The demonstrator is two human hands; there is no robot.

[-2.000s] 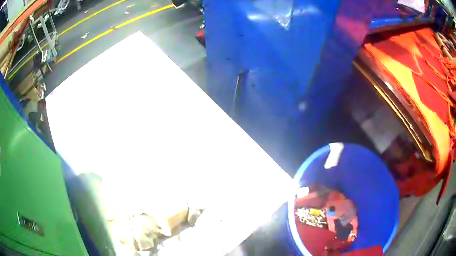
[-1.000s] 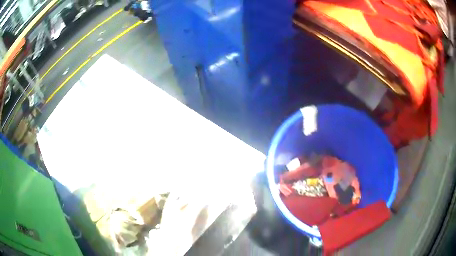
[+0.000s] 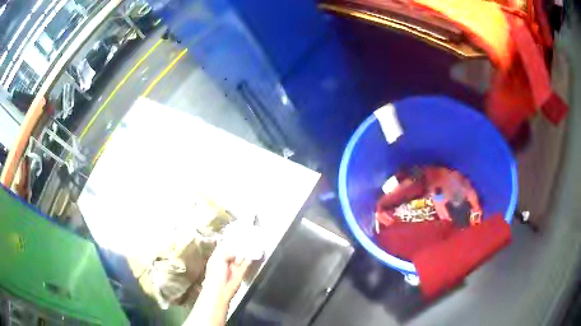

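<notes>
My left hand (image 3: 224, 275) reaches in from the bottom edge, left of centre, over the near end of the white table (image 3: 159, 146). Its fingers are at a bright white item (image 3: 245, 239) and seem to hold it; glare hides the item's shape and the exact grip. Just left of the hand, tan-brown crumpled pieces (image 3: 172, 274) lie on the table's near part, partly washed out by glare. My right hand is out of the picture.
A round blue bin (image 3: 446, 130) with red scraps stands right of the table, a red piece (image 3: 462, 258) over its rim. A grey metallic surface (image 3: 299, 267) adjoins the table. Green panel (image 3: 51, 261) at left; blue panel (image 3: 280, 44) and orange-red cloth (image 3: 529, 63) beyond.
My left hand has come into view with the white item at its fingers. The view has shifted and turned; the blue bin appears higher and the tan pieces further right.
</notes>
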